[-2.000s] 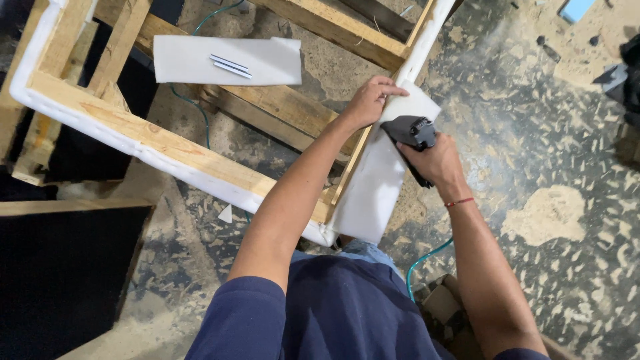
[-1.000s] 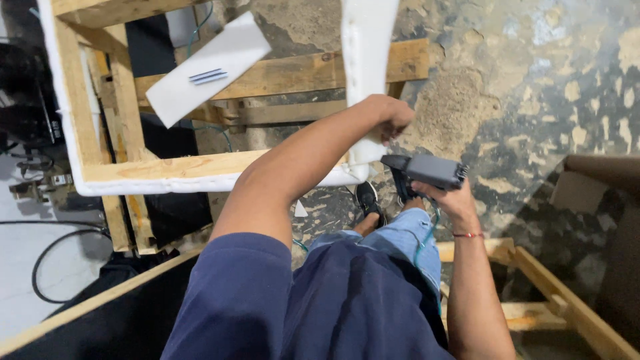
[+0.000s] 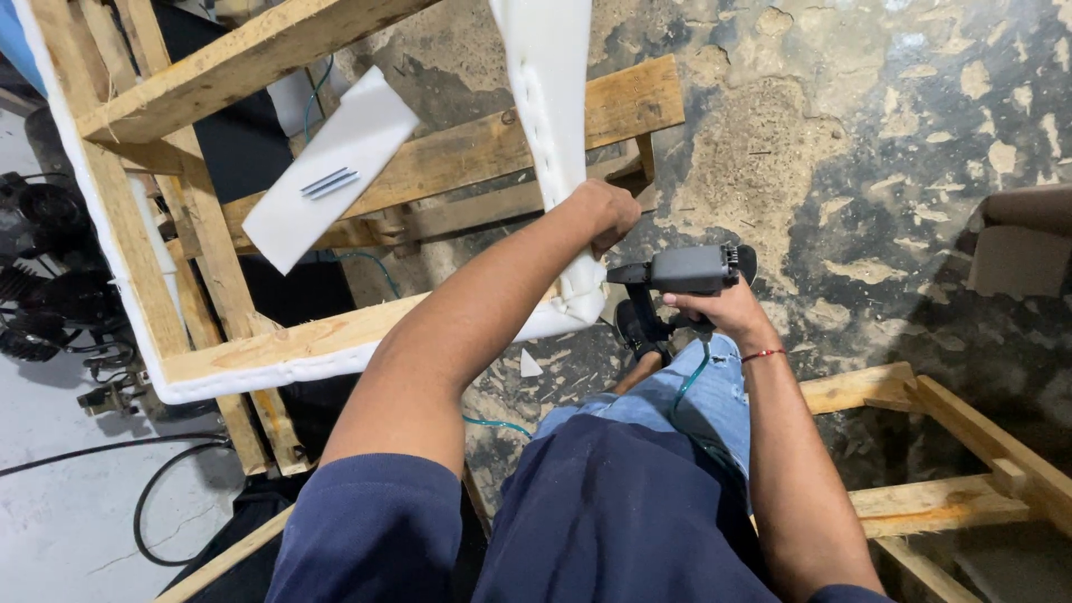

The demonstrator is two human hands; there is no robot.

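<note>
My right hand [image 3: 722, 308] grips the handle of a black pneumatic staple gun [image 3: 687, 270], its nose close to the padded corner of a wooden frame [image 3: 327, 331]. A teal air hose [image 3: 688, 389] runs down from the handle. My left hand [image 3: 610, 213] is curled over the outer edge of the white foam strip [image 3: 557, 92] that wraps the frame's side, just above that corner; its fingertips are mostly hidden. A loose white foam piece [image 3: 335, 163] lies across the timbers, with several strips of staples [image 3: 330, 182] on it.
Another wooden frame [image 3: 938, 498] stands at lower right, beside a brown object [image 3: 1022, 243]. Black machinery [image 3: 50, 268] and a black hose [image 3: 138, 502] are at left. A small white foam scrap [image 3: 530, 363] lies on the stained floor near my shoe [image 3: 632, 327].
The foam, spread wide beside the frame two seconds ago, now wraps its side near the corner. My left hand has closed over its edge. The view has shifted greatly.
</note>
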